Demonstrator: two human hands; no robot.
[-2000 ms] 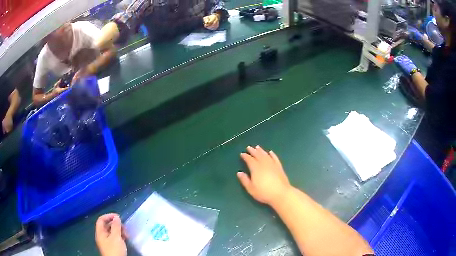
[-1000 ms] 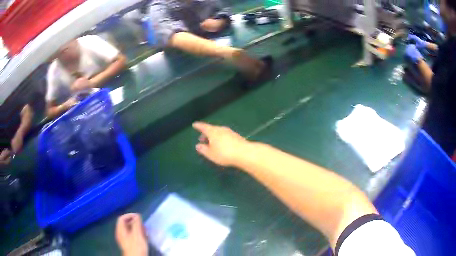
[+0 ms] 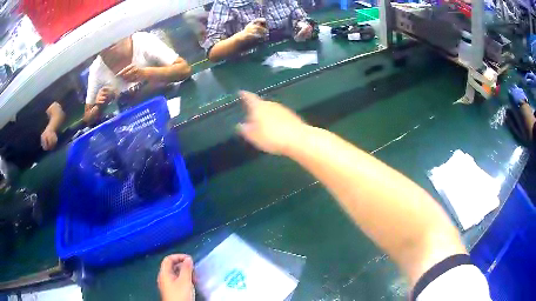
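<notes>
My right hand (image 3: pixel 267 124) reaches out over the green belt, its index finger extended, with nothing seen in it. My left hand (image 3: pixel 177 276) rests on the green tabletop at the bottom, fingers curled, beside a stack of white printed bags (image 3: pixel 250 271) with a teal logo. Whether it grips the stack's edge is unclear. Clear bag edges show at the stack's right side. The blue basket (image 3: pixel 126 230) stands left of both hands and holds dark units in crinkled clear plastic (image 3: pixel 132 156).
A white stack (image 3: pixel 465 188) lies at the right table edge, by a large blue tote (image 3: pixel 510 250). People sit across the belt (image 3: pixel 335 114). A metal post (image 3: pixel 473 56) stands at the upper right. Dark units (image 3: pixel 352 32) lie on the far table.
My right hand has moved forward and away from me over the belt. The view has shifted, so the basket and stacks appear further right. The arm across the belt has drawn back.
</notes>
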